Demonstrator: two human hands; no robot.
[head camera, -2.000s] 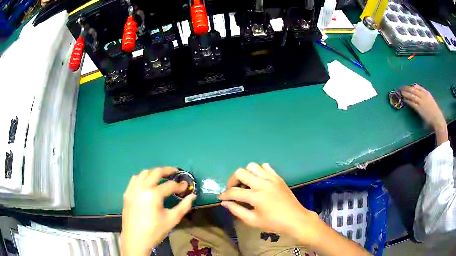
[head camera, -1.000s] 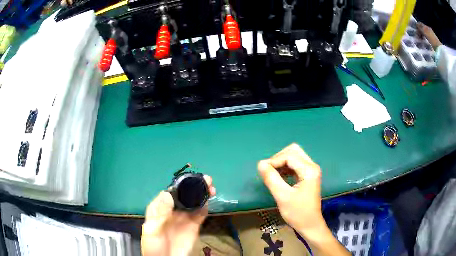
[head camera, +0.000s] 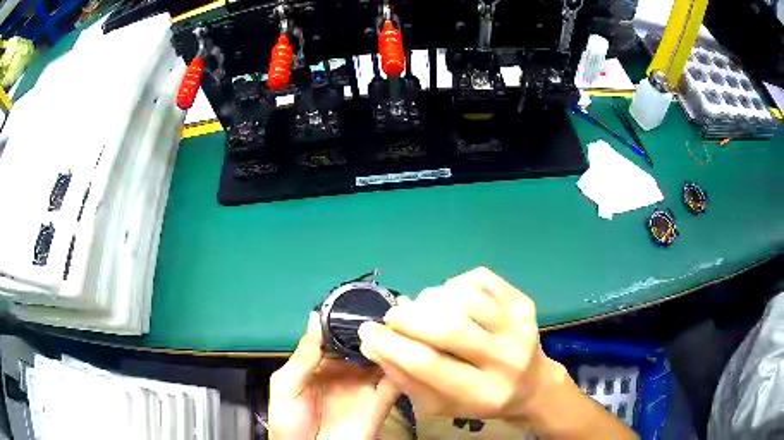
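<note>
A round watch unit (head camera: 351, 311) with a dark face and a silver rim is held face up above the mat's front edge. A thin dark strip sticks out from its top. My left hand (head camera: 322, 391) holds the unit from below and the left side. My right hand (head camera: 464, 344) reaches over it from the right, with its fingertips on the face. A light streak lies across the dark face; I cannot tell if it is film or glare. I cannot tell whether the right fingers pinch anything.
A black pressing fixture (head camera: 516, 167) with red toggle grips (head camera: 391, 48) stands behind. Foam sheets (head camera: 112, 215) are stacked at left. At right lie a white wipe (head camera: 621, 180), two open watch cases (head camera: 662, 227), a small bottle (head camera: 651, 105) and a blister tray (head camera: 726, 93). A blue crate (head camera: 655, 378) is below.
My right hand has moved left, onto the watch unit. My left hand and the unit have shifted slightly right. The neighbour's arm at the upper right is gone from view.
</note>
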